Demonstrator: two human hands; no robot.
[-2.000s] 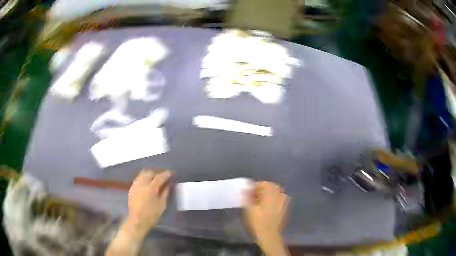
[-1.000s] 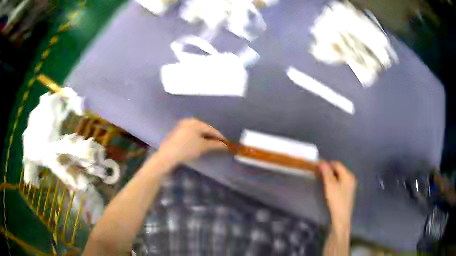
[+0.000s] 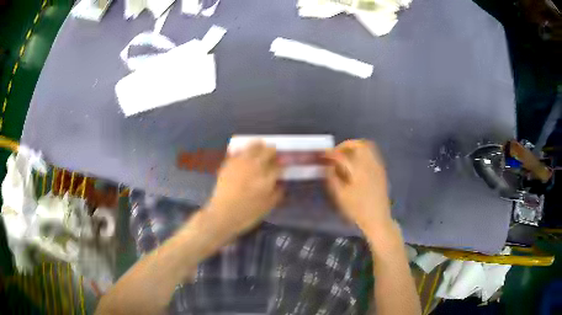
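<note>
A white fabric piece (image 3: 302, 143) lies on the grey-purple ironing table in front of me. The red-brown strip template (image 3: 200, 161) lies across it and sticks out to the left; it is blurred. My left hand (image 3: 249, 181) is on the left part of the fabric and template. My right hand (image 3: 357, 178) has its fingers at the fabric's right end. Both hands are slightly blurred, and their fingers hide the ends of the fabric. A narrow folded white strip (image 3: 321, 58) lies beyond my hands. A stack of unfolded white pieces (image 3: 166, 80) lies at the left.
A steam iron (image 3: 490, 166) stands at the table's right edge by a metal rest (image 3: 528, 208). White bundles (image 3: 357, 9) lie at the far side. A yellow basket cart with crumpled white fabric (image 3: 49, 215) is at the lower left, and more white fabric (image 3: 471, 278) is at the lower right.
The template came off the table at left and was laid over the fabric piece. My hands have since moved closer together over it. The camera view has turned and shifted.
</note>
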